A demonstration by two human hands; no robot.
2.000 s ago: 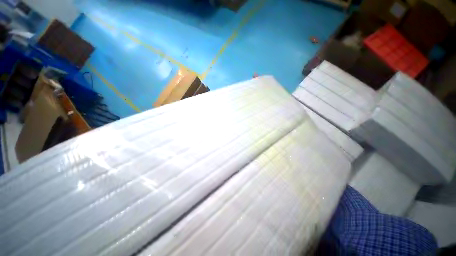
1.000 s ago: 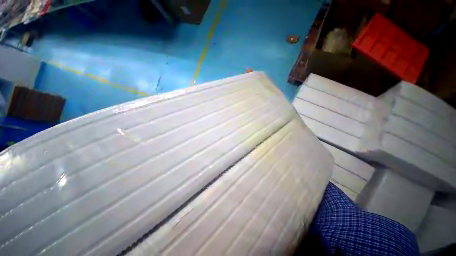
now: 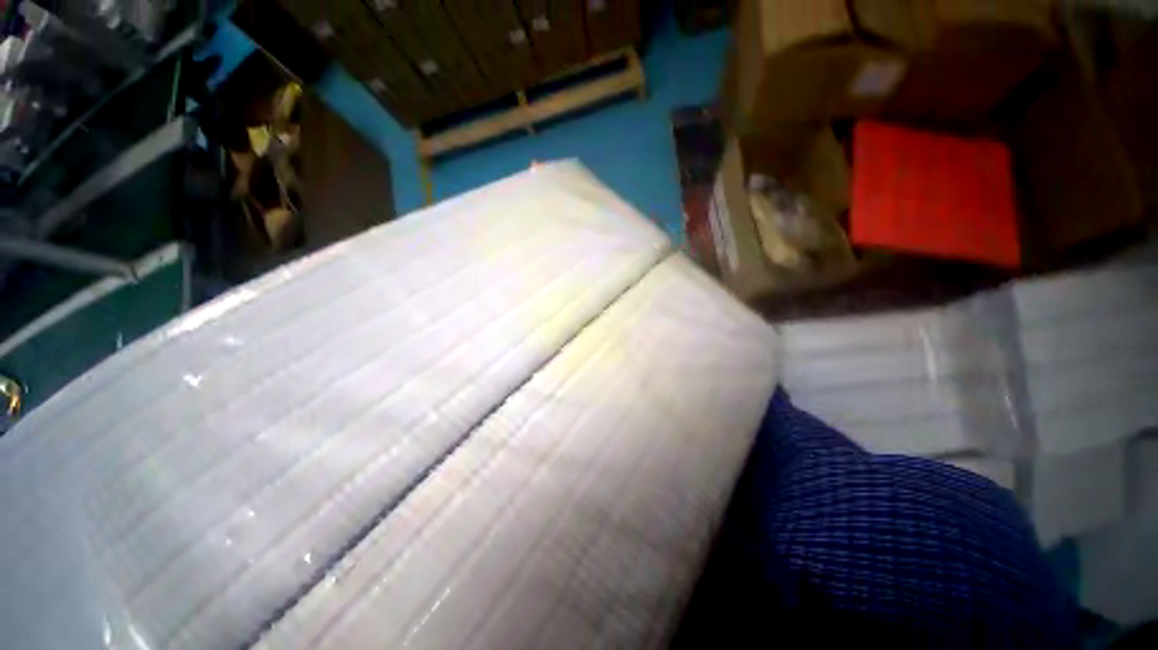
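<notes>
A very large wrapped tray bundle (image 3: pixel 381 419) fills the lower left and middle of the view. It has long white ribbed rows under shiny film, with a dark seam running diagonally between two rows. My blue checked right sleeve lies against its right side. Neither of my hands shows; the bundle or the picture's edge hides them.
More wrapped white stacks (image 3: pixel 1079 362) stand at right. Behind them are a red crate-like piece (image 3: pixel 936 193) and open brown cartons (image 3: pixel 832 45). Stacked cartons stand on a wooden pallet (image 3: pixel 533 114) at the back. A green bench (image 3: pixel 108 305) with grey rails is at left.
The view has turned, so the bench and the palletted cartons have come into sight. The bundle's far end has shifted left in the picture, and the sleeve shows more.
</notes>
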